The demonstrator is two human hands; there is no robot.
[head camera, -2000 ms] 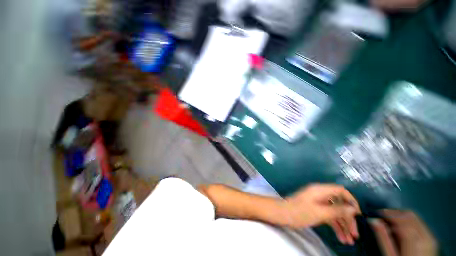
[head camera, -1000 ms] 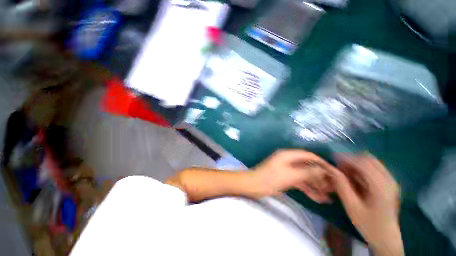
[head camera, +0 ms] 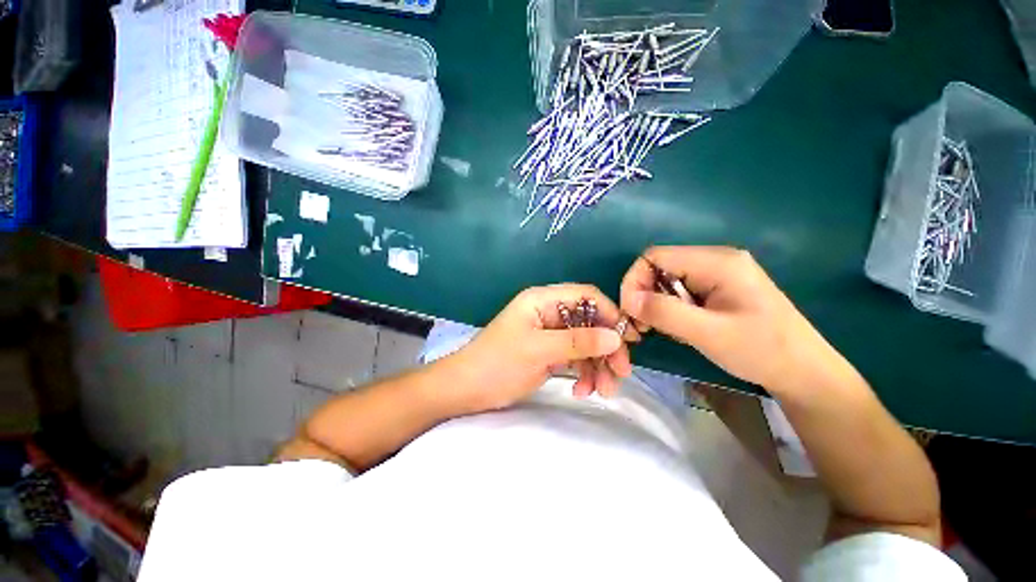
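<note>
My left hand [head camera: 559, 341] holds several slim metal pins, whose thicker ends show between the thumb and fingers. My right hand [head camera: 702, 305] is beside it, fingertips meeting near the left fingertips. It has a slim dark and silver item [head camera: 673, 284] tucked in the fingers, perhaps tweezers. A loose pile of metal pins [head camera: 585, 154] lies beyond the hands, spilling from a tipped clear plastic tub [head camera: 773, 51]. The left clear tub [head camera: 256, 119] holds pins on a white liner. The right clear tub [head camera: 903, 216] holds jumbled pins.
A record sheet [head camera: 136, 171] with a green flower pen [head camera: 201, 159] lies at the left. Small paper scraps [head camera: 403, 260] lie by the left tub. A smartphone [head camera: 858, 14] is at the top right. A blue tray [head camera: 14, 159] is at the left edge. Red stool [head camera: 170, 298] below.
The view has swung to the right and become sharp. My hands now meet at the fingertips nearer the middle of the picture. The right tub and smartphone have come into view.
</note>
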